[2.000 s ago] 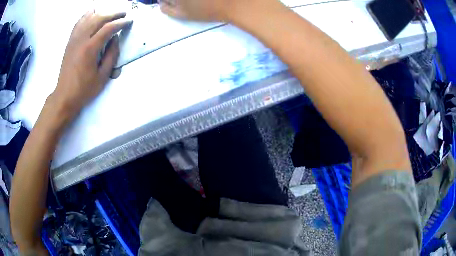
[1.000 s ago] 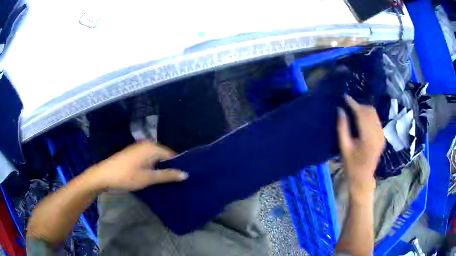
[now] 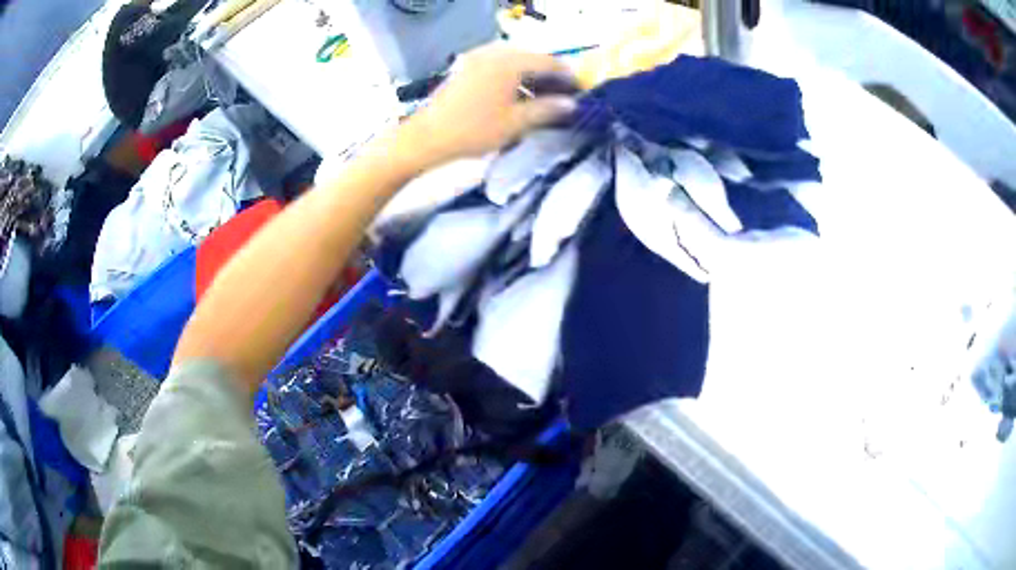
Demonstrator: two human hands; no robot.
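My left hand [image 3: 496, 102] reaches in from the lower left. It is slightly blurred, and its fingertips close on the gathered top end of a bundle of small shaped pieces [image 3: 574, 200]. The pieces are navy with pale grey-white reverses and fan out downward and to the right, with rounded leaf-like ends. Larger navy panels [image 3: 641, 323] lie among them at the table's left edge, partly hanging over it. Which layers the fingers hold is hidden. My right hand is out of the picture.
The white table [image 3: 847, 367] curves across the right, with a metal post [image 3: 722, 28] at the top. A blue crate [image 3: 490, 518] of dark pieces stands below left. A red stool [image 3: 240, 239] and pale cloth [image 3: 178, 200] are further left.
The view has swung left to the bundle. Earlier both hands held a navy panel over the lap. Now only my left hand shows, at the bundle, and that panel cannot be singled out.
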